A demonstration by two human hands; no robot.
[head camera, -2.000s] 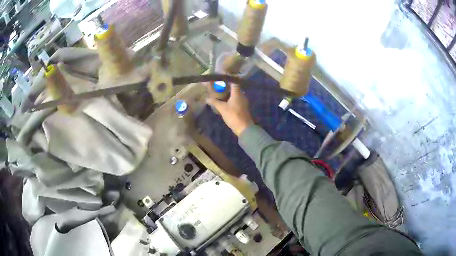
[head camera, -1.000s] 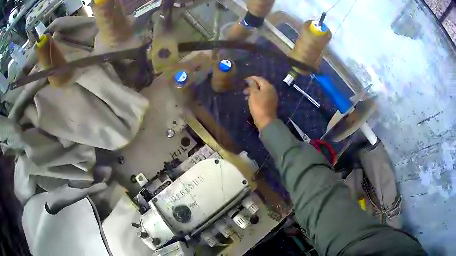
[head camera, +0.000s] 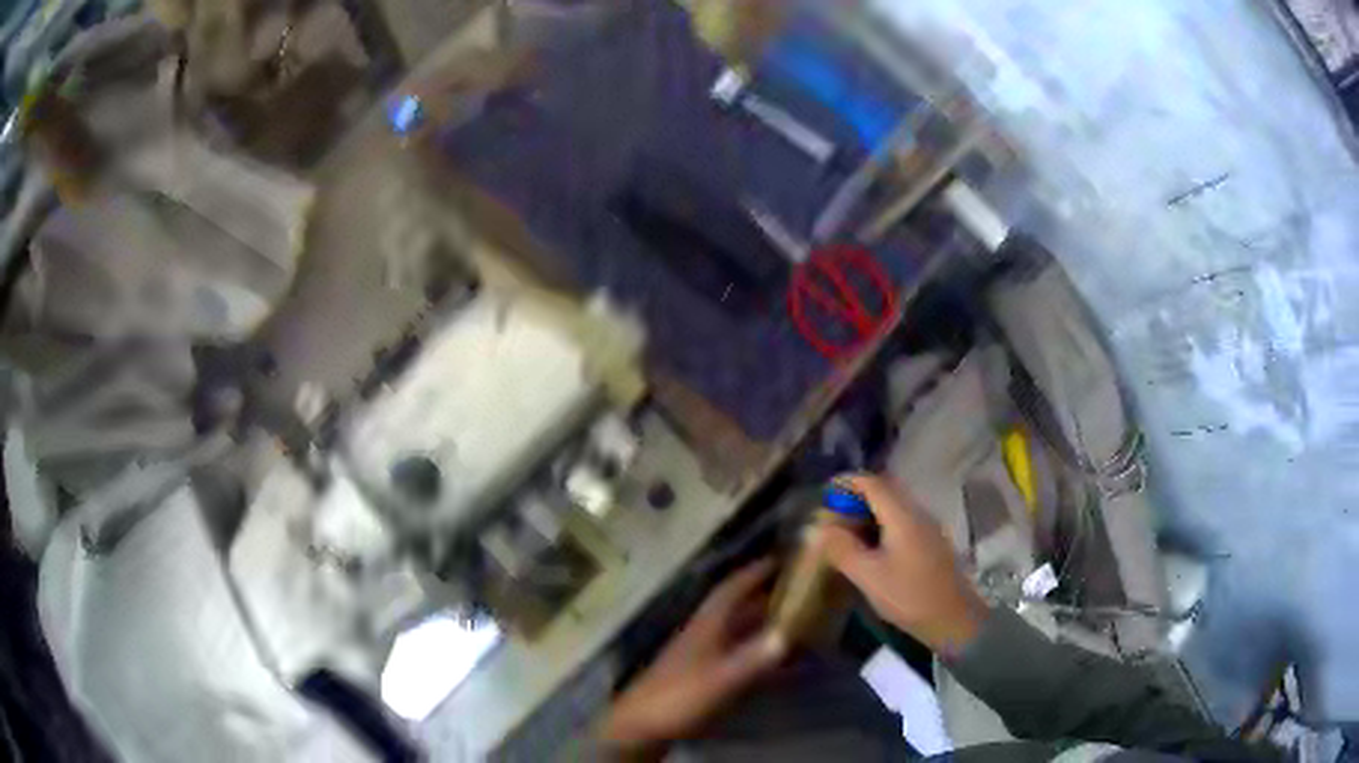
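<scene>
The picture is blurred. A tan thread cone with a blue end [head camera: 800, 574] is low in the middle, in front of the machine table's edge. My right hand [head camera: 903, 570] grips it near its blue end. My left hand [head camera: 693, 663] is at its other side, fingers at the cone's lower part; blur hides how firmly they touch it. The cream-white overlock machine [head camera: 462, 410] is left of my hands.
Red-handled scissors [head camera: 842, 304] lie on the dark blue cloth [head camera: 596, 179]. Beige-grey fabric [head camera: 134, 596] is heaped at the left. Cloth bundles [head camera: 1051, 373] lie at right by the pale wall [head camera: 1222, 298]. A blue object [head camera: 835, 93] is at the board's back.
The view has shifted. My right hand has moved from the blue cloth down to the front of the table and now holds a cone. My left hand has come into view beside it.
</scene>
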